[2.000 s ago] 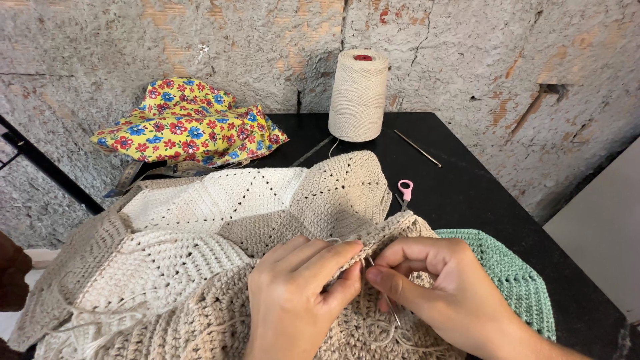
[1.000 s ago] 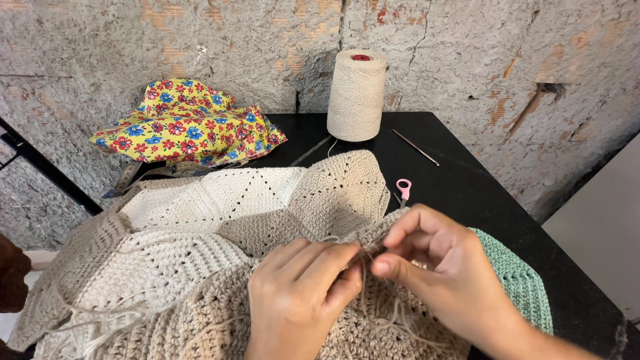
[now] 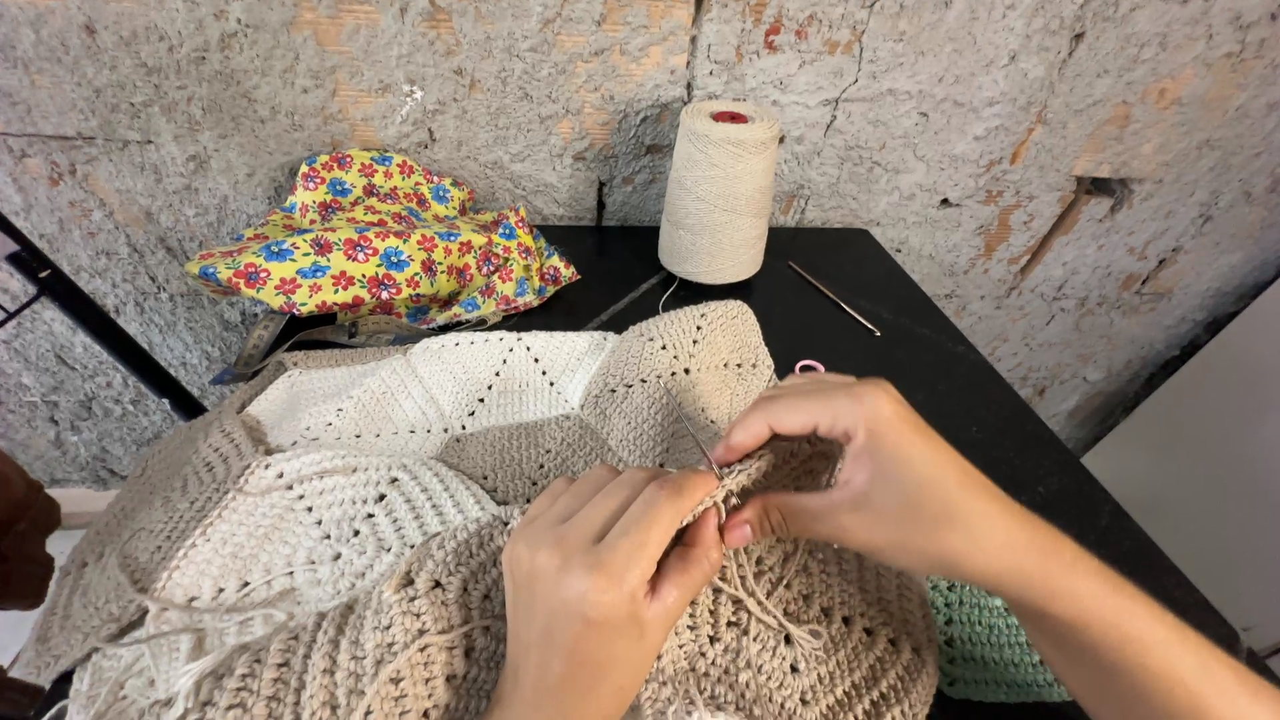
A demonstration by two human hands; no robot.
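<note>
A large crocheted piece of joined beige, cream and taupe hexagons point(image 3: 510, 370) spreads over the black table and the foreground. My left hand point(image 3: 610, 570) pinches a folded beige edge of it near the middle. Through that edge runs a thin metal needle point(image 3: 688, 425), its tip pointing up and left. The fingers of my right hand point(image 3: 800, 470) close on the same edge and the needle's lower end, from the right. Loose yarn ends point(image 3: 755, 600) hang below the fingers. A green crocheted piece point(image 3: 990, 640) lies under my right forearm.
A cone of cream yarn point(image 3: 718, 200) stands at the back of the black table point(image 3: 950, 400). A metal crochet hook point(image 3: 835, 298) lies to its right. One pink scissor handle point(image 3: 808, 367) shows behind my right hand. Yellow floral fabric point(image 3: 380, 245) and a tape measure point(image 3: 265, 340) lie back left, before a rough wall.
The needle now points up through the edge; two seconds ago it pointed down below my fingers. My right hand has shifted and now hides most of the scissors.
</note>
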